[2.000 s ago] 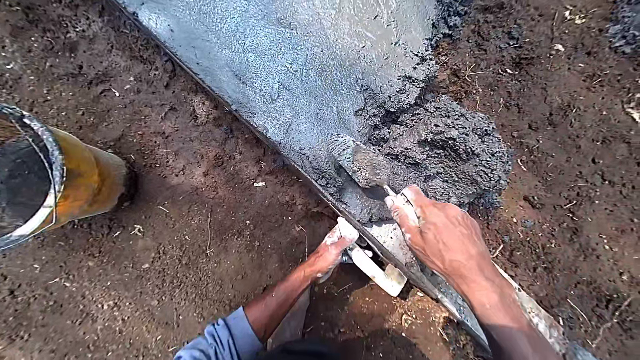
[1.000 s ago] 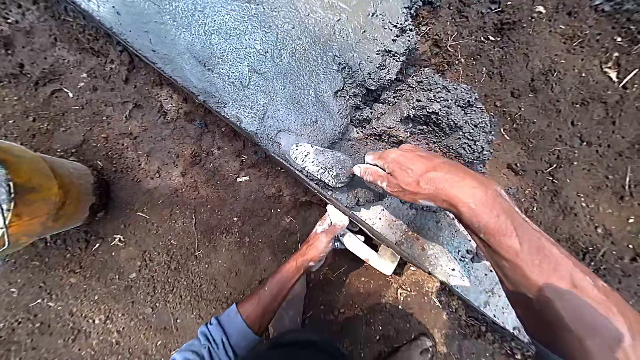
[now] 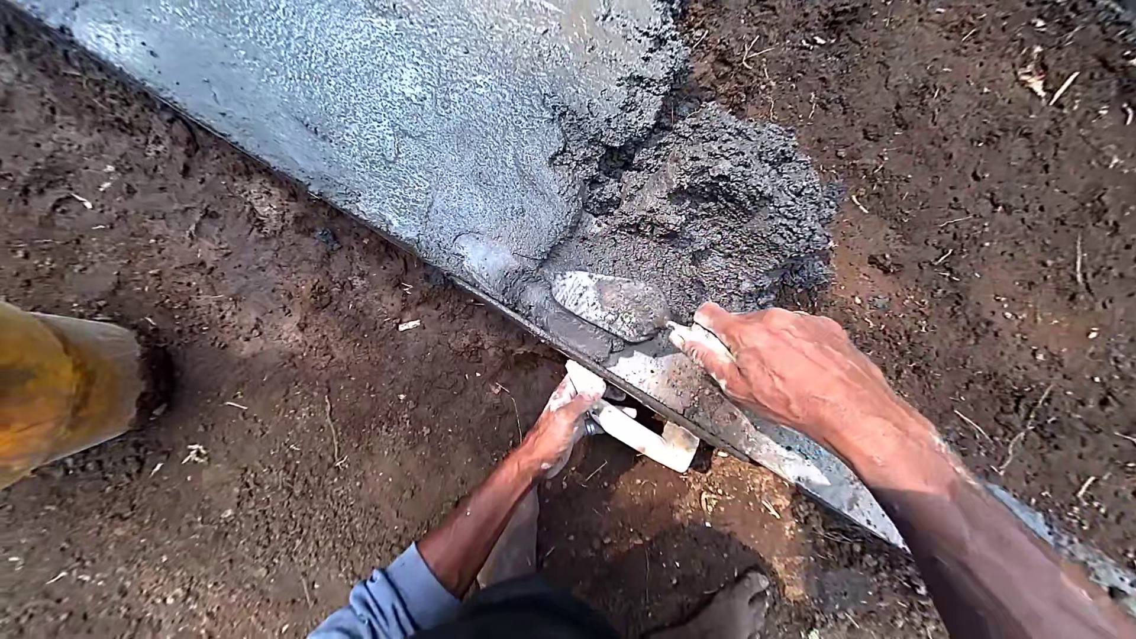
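Note:
My right hand [image 3: 781, 364] grips a trowel [image 3: 612, 304] by its handle. The trowel's mortar-smeared blade lies on wet grey mortar beside the long straight edge of the slab [image 3: 355, 115]. A rough heap of mortar [image 3: 728, 204] rises just beyond the blade. Just below the slab's edge, my left hand [image 3: 565, 422] is closed on a pale, mortar-stained tool [image 3: 648, 439], whose exact kind I cannot tell. Part of this tool is hidden by my fingers and the edge.
A yellow bucket [image 3: 62, 390] stands on the brown soil at the left. A thin edging [image 3: 497, 306] runs diagonally along the slab. A bare foot [image 3: 732, 608] shows at the bottom, below a small block [image 3: 682, 437] near the edging.
The trowel blade has come away from the smooth patch by the edge, moving right toward the heap. My left hand keeps its hold on the pale tool.

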